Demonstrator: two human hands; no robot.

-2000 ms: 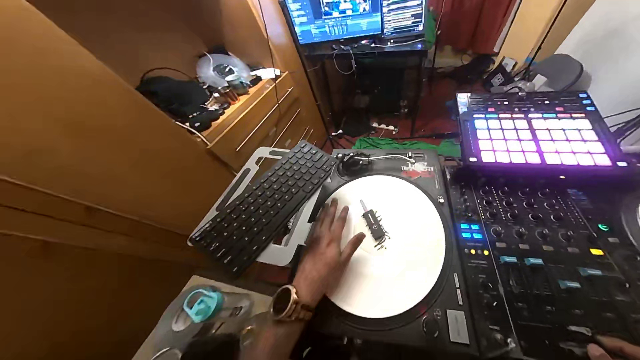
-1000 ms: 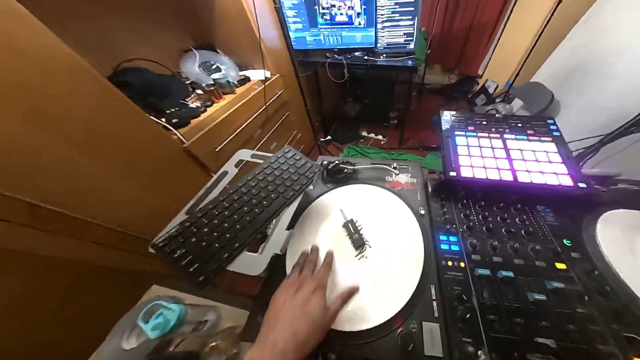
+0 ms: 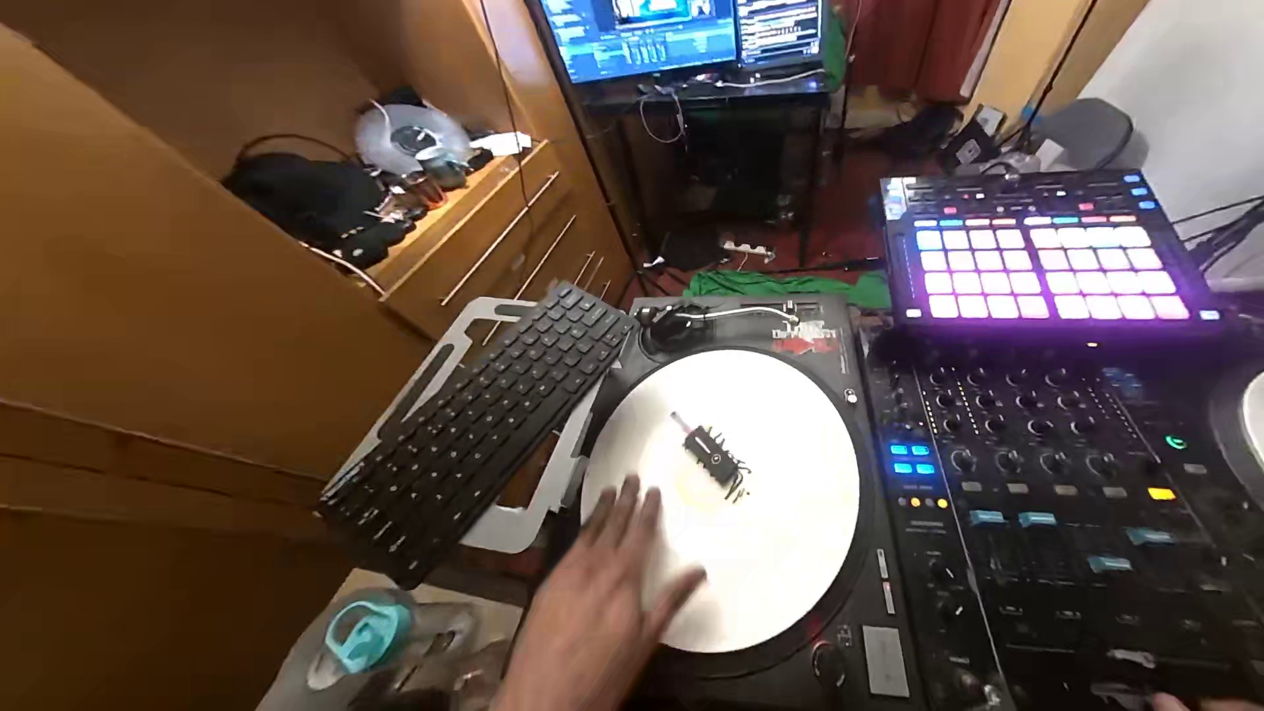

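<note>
My left hand [image 3: 602, 583] lies over the lower left of a white record [image 3: 770, 533] on a black turntable [image 3: 681, 686], fingers spread and slightly blurred, holding nothing. A small black device or design with wire-like lines [image 3: 716, 459] shows near the record's middle, up and right of my fingertips. Only a sliver of my right hand [image 3: 1170, 702] shows at the bottom right edge, by the lower part of a black DJ mixer [image 3: 1047, 592]; its fingers are mostly cut off, so what it touches cannot be told.
A black keyboard [image 3: 484, 425] rests on a grey metal laptop stand [image 3: 509, 528] left of the turntable. Below it is a bottle with a turquoise lid [image 3: 365, 637]. A lit pad controller [image 3: 1047, 262] stands behind the mixer; a second white record [image 3: 1256, 415] shows at right. Monitors [image 3: 642, 39] stand behind.
My left hand is lower on the record than two seconds ago, and its wristwatch has left the view. The design on the record has turned a little. The view has shifted somewhat.
</note>
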